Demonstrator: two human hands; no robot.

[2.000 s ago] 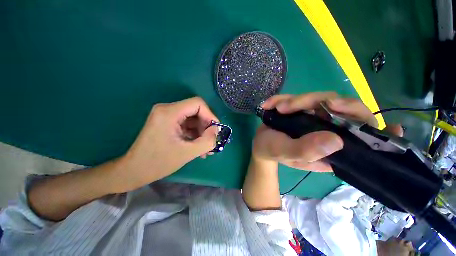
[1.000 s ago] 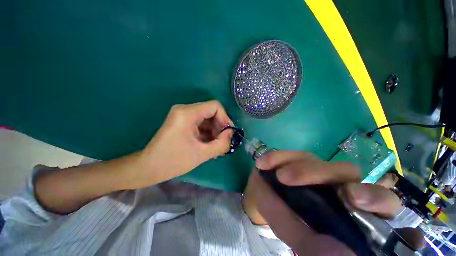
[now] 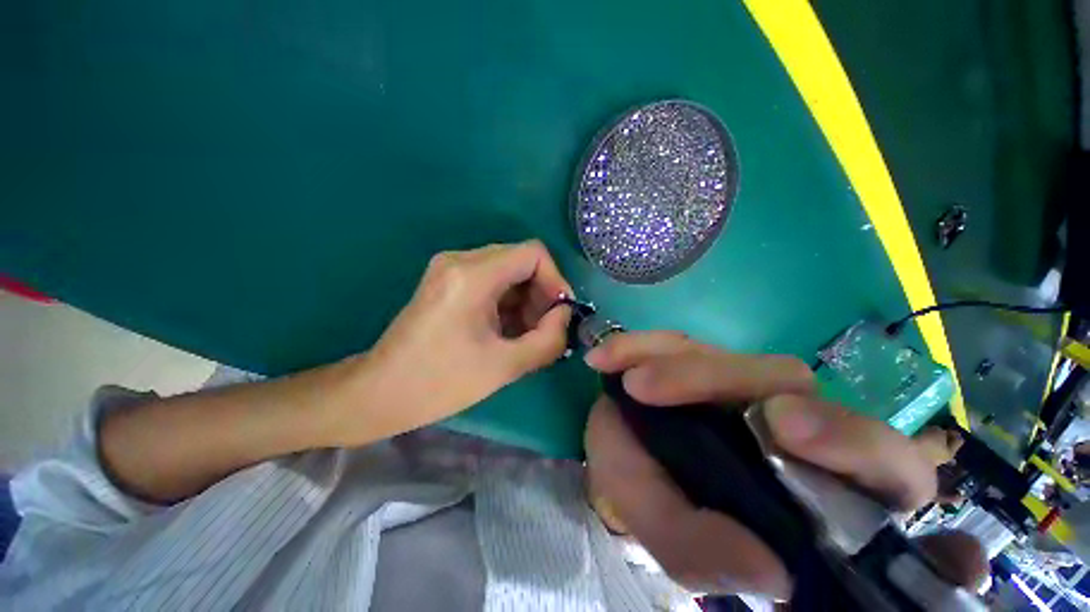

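Note:
My left hand (image 3: 472, 329) pinches a small black watch-like unit (image 3: 574, 313) between thumb and index finger, held above the green mat. My right hand (image 3: 741, 442) is wrapped around a thick black electric screwdriver (image 3: 717, 478) with a silver lever. The screwdriver's nose (image 3: 600, 332) is at the unit and seems to touch it. The fingers and nose hide most of the unit. A round dark-rimmed dish of tiny glittering screws (image 3: 657, 191) lies on the mat beyond my hands.
A pale green box (image 3: 891, 377) with clear plastic (image 3: 855, 347) on it is at the right, with a black cord (image 3: 980, 305) crossing the yellow line (image 3: 855, 138). Small dark units (image 3: 951, 225) lie on the dark green strip beyond. Metal and yellow parts stand at far right.
The screwdriver has gone from the screw dish to the unit in my left hand. The lever has turned with my right hand. The dish and green box appear shifted in view.

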